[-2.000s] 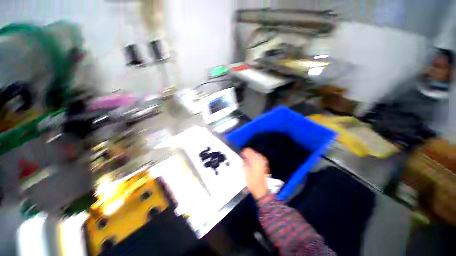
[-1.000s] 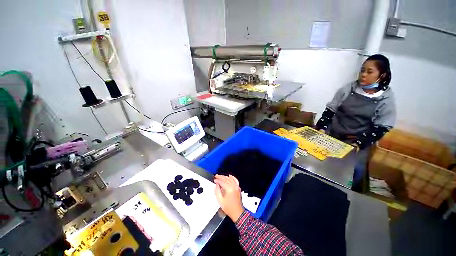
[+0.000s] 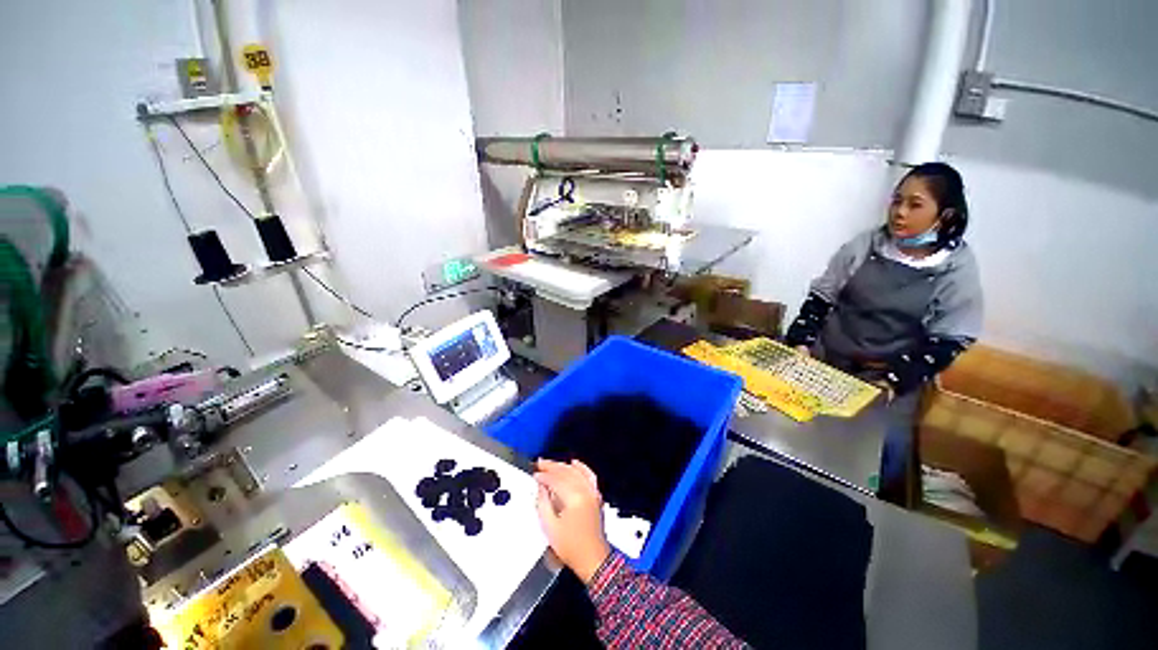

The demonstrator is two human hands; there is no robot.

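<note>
My right hand (image 3: 572, 510) is between the white sheet's right edge and the blue tote, in a checked sleeve. Its fingers are bent; whether they hold anything cannot be told. Coin-sized black round patches (image 3: 460, 497) lie loosely grouped on the white sheet (image 3: 404, 447), left of the hand. The blue tote (image 3: 719, 419) holds a heap of small black pieces (image 3: 629, 438). The yellow template (image 3: 254, 607), with round holes and handwriting, is at the bottom left, cut off by the edge. Black cloth (image 3: 333, 602) lies beside it. My left hand is out of the picture.
A black panel stack (image 3: 775, 546) lies on the metal side table (image 3: 917, 578) right of the tote. The lit control panel (image 3: 460, 358) stands behind the sheet. A coworker (image 3: 885, 298) is at the right, by yellow templates (image 3: 794, 376). Another machine (image 3: 607, 222) stands behind.
The blurred view has steadied and turned right since the earliest frame. Since the middle frame my right hand's fingers look more bent, staying by the tote. The coworker's head has turned towards the camera.
</note>
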